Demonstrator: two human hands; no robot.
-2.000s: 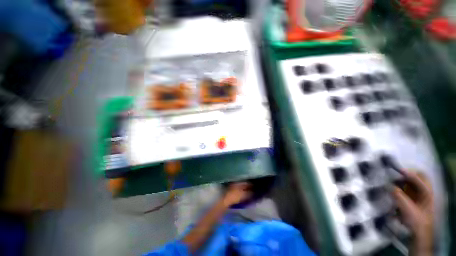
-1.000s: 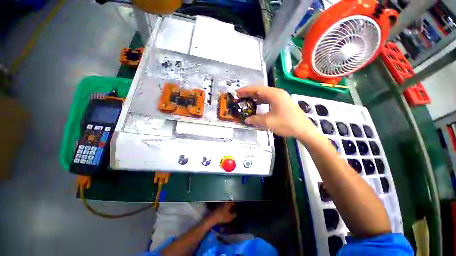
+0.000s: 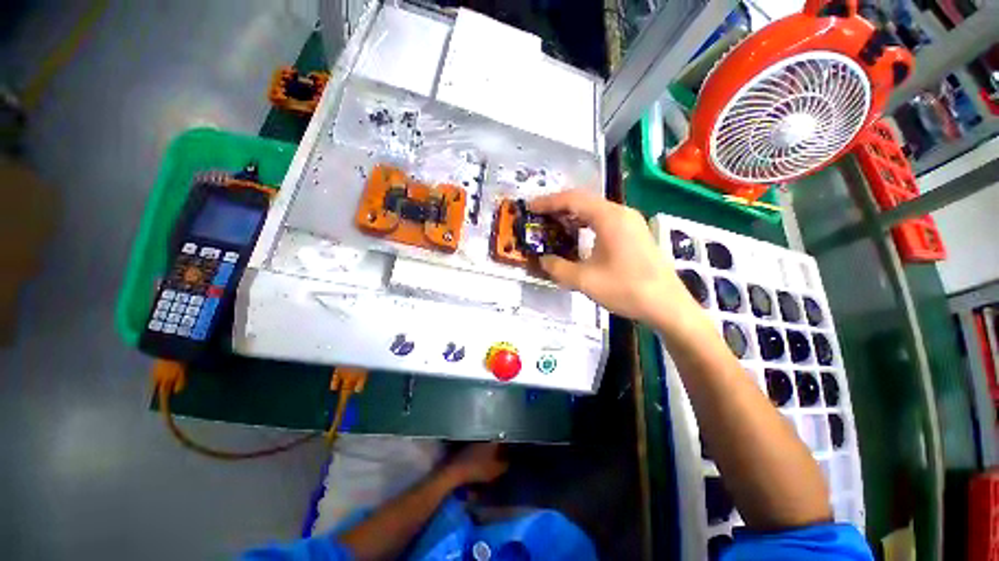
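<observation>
My right hand holds a round dark unit by its edge at the right orange fixture on the machine bed. The thumb and fingers grip its right side; the unit overlaps the fixture's dark centre. The left orange fixture holds no round unit. My left hand is low, below the bench edge; its fingers are in shadow, so what it holds cannot be told. The white tray at the right has black round housings in many pockets, partly hidden by my right forearm.
The white machine has a red stop button and a green button at its front. A handheld controller lies in a green basket at the left. An orange fan stands at the back right, near a red slotted tray.
Since one second ago, the unit in my right hand sits further over the right fixture. The view has shifted slightly. Two seconds ago, my right hand was at the tray.
</observation>
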